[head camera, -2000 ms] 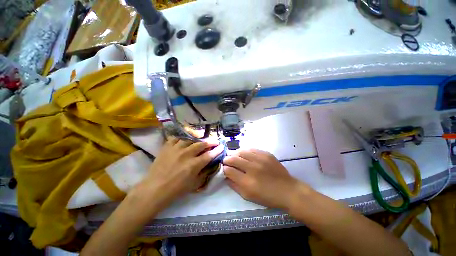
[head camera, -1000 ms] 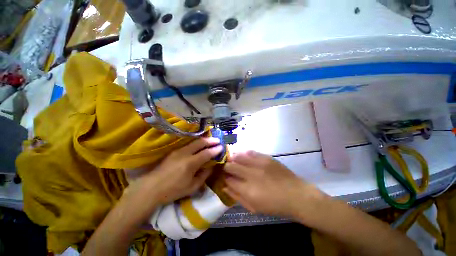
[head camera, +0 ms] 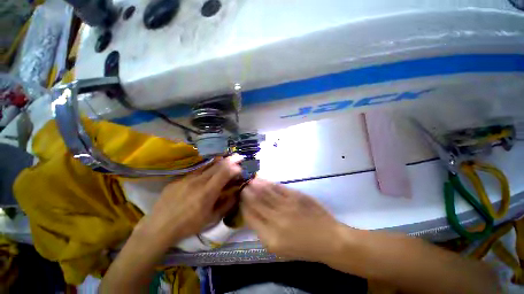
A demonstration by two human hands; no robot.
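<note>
The mustard garment [head camera: 74, 207] lies in a heap left of the needle, and part of it runs behind the curved metal guard [head camera: 86, 155]. My left hand [head camera: 192, 198] is at the presser foot [head camera: 248, 166], its fingers closed on the garment's edge. My right hand [head camera: 287, 215] is beside it, fingertips at the same edge just in front of the foot; its fingers hide what they pinch. A bit of mustard cloth shows between the hands. The white JACK sewing machine [head camera: 345, 74] stands behind, its light bright right of the needle.
Scissors with green and yellow handles [head camera: 468, 201] lie at the right beside a small metal mechanism [head camera: 480, 139]. A pale pink strip [head camera: 386, 155] lies on the machine bed. The table's ruler-marked edge [head camera: 230, 255] runs below the hands. Plastic-wrapped items are at the upper left.
The view has moved closer and to the right. The off-white part with a mustard strip below my left hand is now mostly out of sight. Both hands stay at the presser foot.
</note>
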